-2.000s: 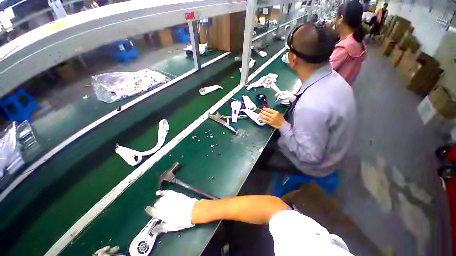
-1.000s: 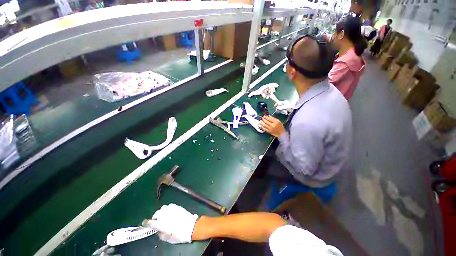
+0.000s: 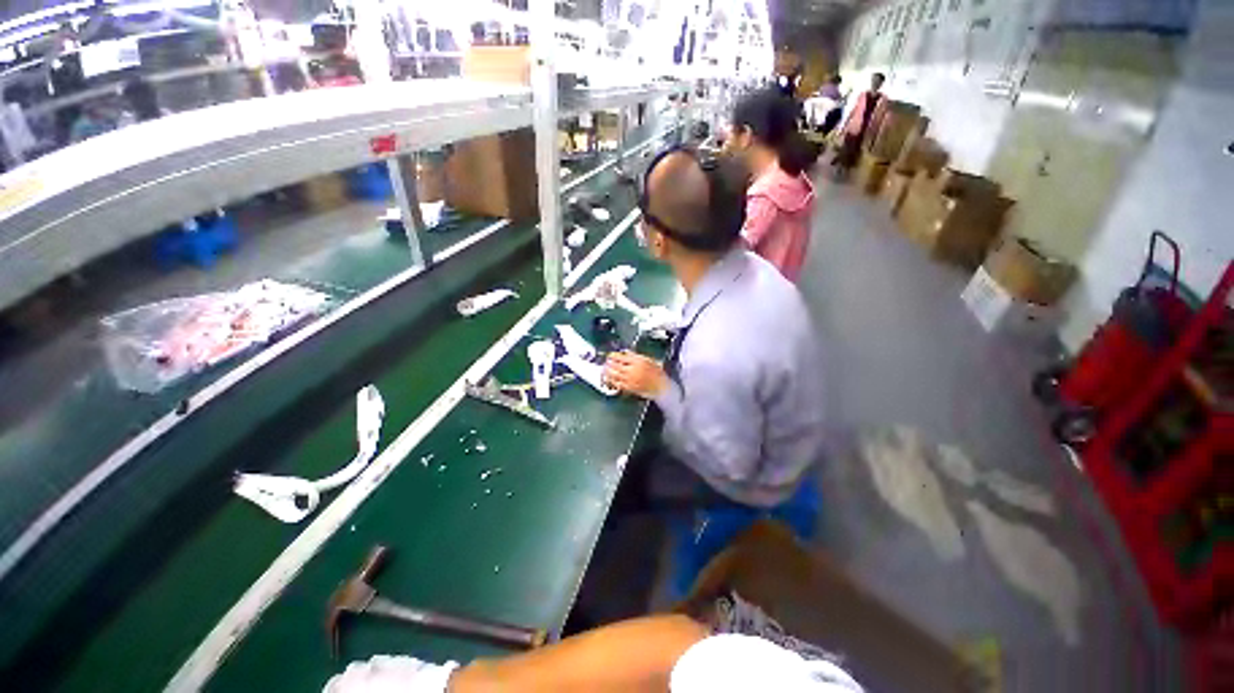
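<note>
My right hand (image 3: 390, 676) wears a white glove and is cut off by the bottom edge. Its fingers and anything in them are hidden. My left hand is out of the picture. A claw hammer (image 3: 430, 619) lies on the green bench just beyond my right hand, its head to the left and its handle pointing right to the bench edge. A curved white arm assembly (image 3: 333, 477) lies past the pale strip on the left.
A seated person (image 3: 742, 366) works at the bench ahead, with white parts, pliers (image 3: 510, 401) and scraps near them. An open brown carton (image 3: 866, 626) stands on the floor at the right. A metal post (image 3: 548, 176) rises beyond the strip. Red racks (image 3: 1164, 460) stand far right.
The view has turned right and up, so the bench things shift left and lower. My right hand has dropped to the bottom edge. The white housing and my left glove have left the picture.
</note>
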